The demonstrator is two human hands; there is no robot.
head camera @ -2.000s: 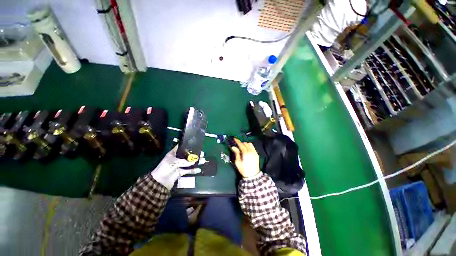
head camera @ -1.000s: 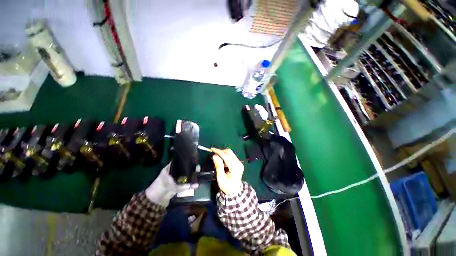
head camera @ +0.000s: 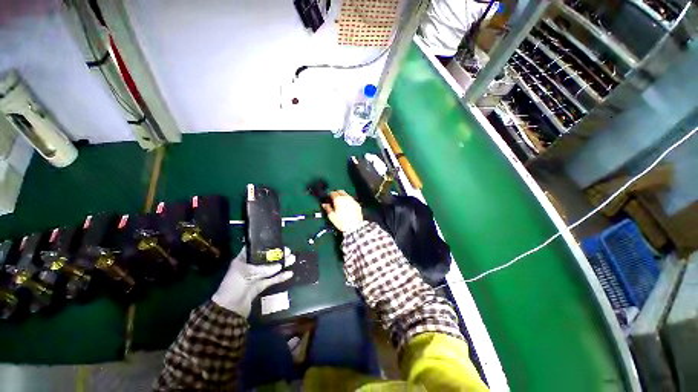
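Observation:
My left hand (head camera: 254, 277), in a white glove, holds the near end of a black oblong lock unit (head camera: 263, 222) with a white-red label at its far end and a brass fitting near my thumb. My bare right hand (head camera: 343, 210) is at a small dark part (head camera: 318, 189); whether its fingers grip it is unclear. A thin white stick (head camera: 295, 219) lies on the green bench right of the unit. A flat black cover (head camera: 304, 268) lies beside my left hand, and a white paper slip (head camera: 275, 302) is near the bench edge.
Several black units with brass fittings (head camera: 142, 246) stand in a row at left. Another unit (head camera: 370, 178) and a crumpled black bag (head camera: 417, 236) lie at right. A blue-capped bottle (head camera: 358, 116) is by the wall. A green conveyor (head camera: 490, 207) runs along the right.
The unit in my left hand has turned so its label and brass fitting show. My right hand has left the stick and moved to the small dark part farther up the bench. The view has shifted.

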